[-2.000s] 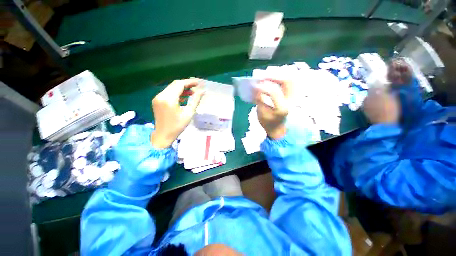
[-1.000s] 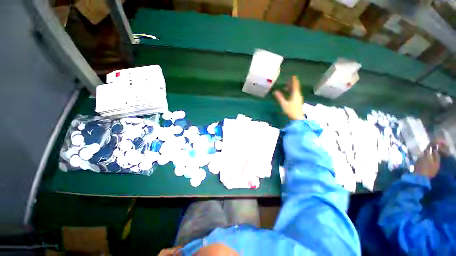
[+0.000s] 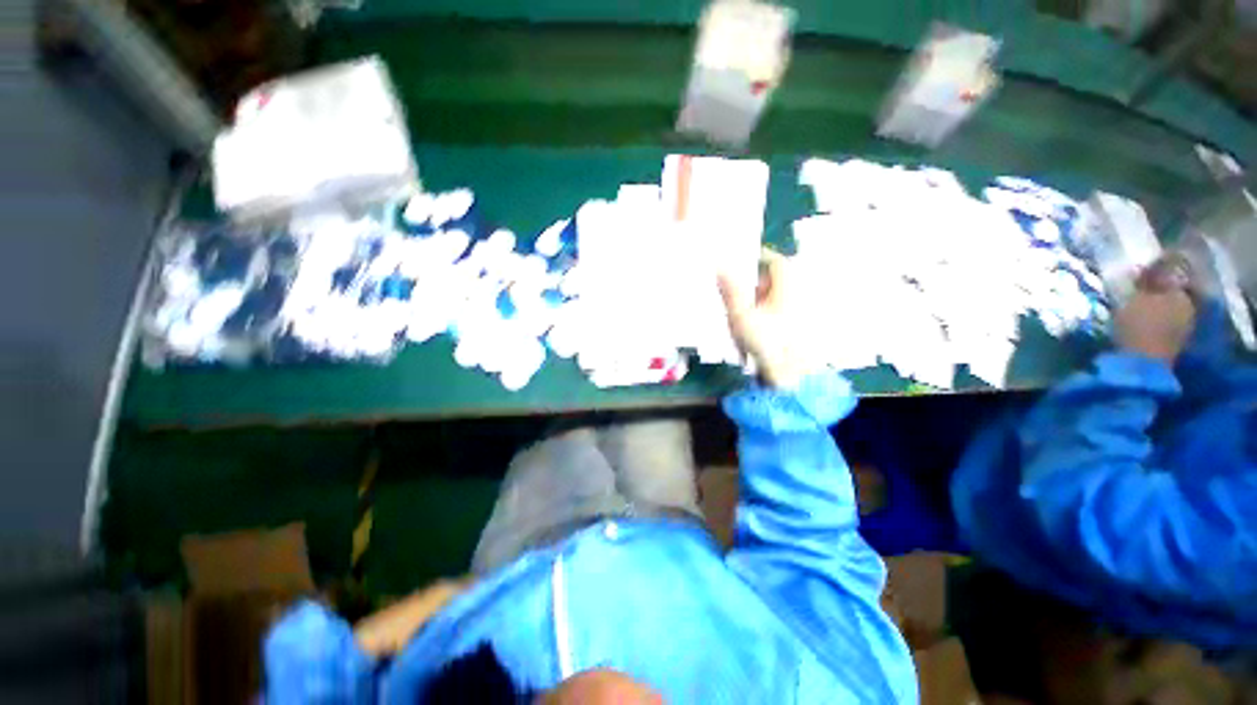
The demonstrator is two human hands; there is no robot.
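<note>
My right hand (image 3: 758, 324) is at the lower right edge of a flat white carton (image 3: 720, 207) with a red band, thumb over its face and fingers at its side. The carton overlaps the top of a pile of flat cartons (image 3: 620, 296). The picture is blurred, so whether the carton is lifted clear cannot be told. A bare skin patch of my left arm or hand (image 3: 411, 616) shows low at the left, beside my blue smock; its fingers cannot be made out.
Round discs (image 3: 483, 296) lie left of the cartons, beside a disc-filled clear bag (image 3: 221, 296). Stacked cartons (image 3: 314, 138) stand behind it. White slips (image 3: 896, 276) spread right. Two made-up boxes (image 3: 738, 69), (image 3: 940, 86) stand on the conveyor. Another worker's hand (image 3: 1155, 320) is far right.
My right hand has come back from beside the made-up box to the flat cartons and taken hold of one. The view has tilted down. A bare left arm or hand patch shows more.
</note>
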